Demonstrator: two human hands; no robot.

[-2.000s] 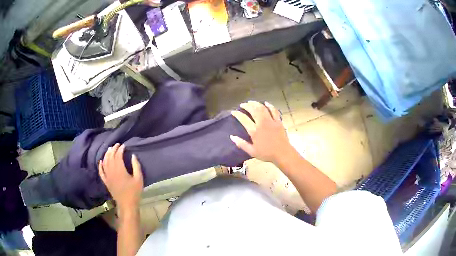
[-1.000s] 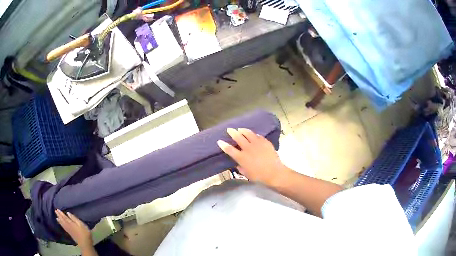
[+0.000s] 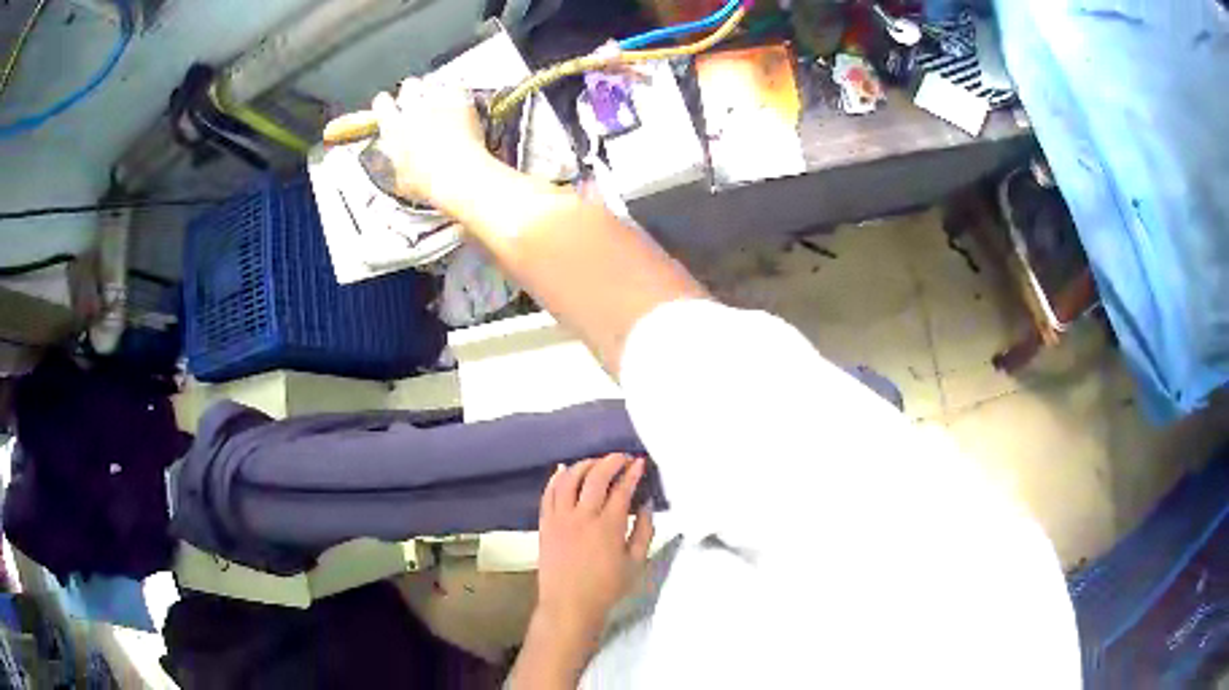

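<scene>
The dark purple-grey trouser leg is pulled over the long narrow board, with a seam line along it and folds bunched at its left end. My left hand lies on the cloth near the middle, fingers slightly apart. My right hand is at the steam iron on the pale cloth stack, its fingers closed round the wooden handle. My hand covers much of the iron. My right sleeve hides most of the board's right end.
Blue crates stand at the left and lower right. A grey side table holds papers and cards. Light-blue sheeting hangs at right. Dark garments lie at left. A yellow hose and blue line run from the iron.
My right hand has left the cloth and reached up to the iron's handle. My left hand has moved right along the trouser leg. The view has shifted left.
</scene>
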